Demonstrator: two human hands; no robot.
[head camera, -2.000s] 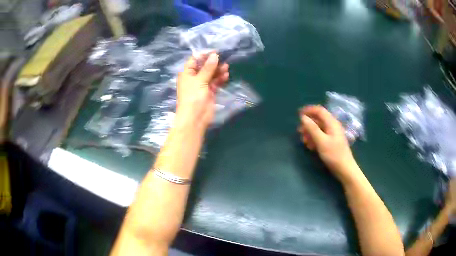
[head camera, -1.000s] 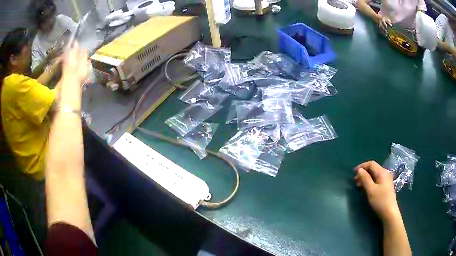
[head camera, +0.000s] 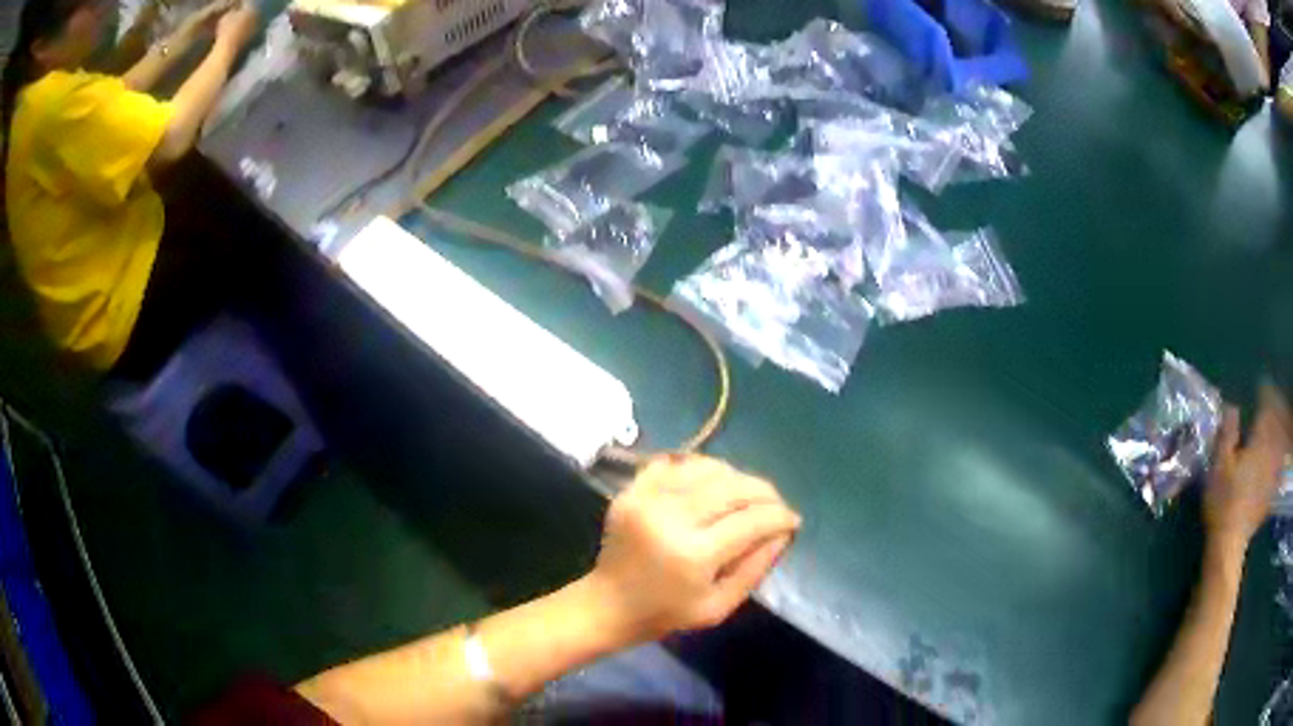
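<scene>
My left hand is over the table's front edge beside the white power strip. Its fingers are curled together and nothing shows in them. A clear zip bag with dark parts lies at the right. My right hand is just right of this bag, blurred; the frame does not show clearly whether its fingers grip anything. A loose heap of clear zip bags lies on the green tabletop beyond my left hand.
The power strip lies along the left table edge, its cord looping right. A blue bin stands behind the heap. A yellowish-topped metal box is far left. A person in yellow sits left. More bags are cut off at right.
My left hand has come from the far left, where it was raised, down to the front table edge. My right hand is now on the other side of the small bag.
</scene>
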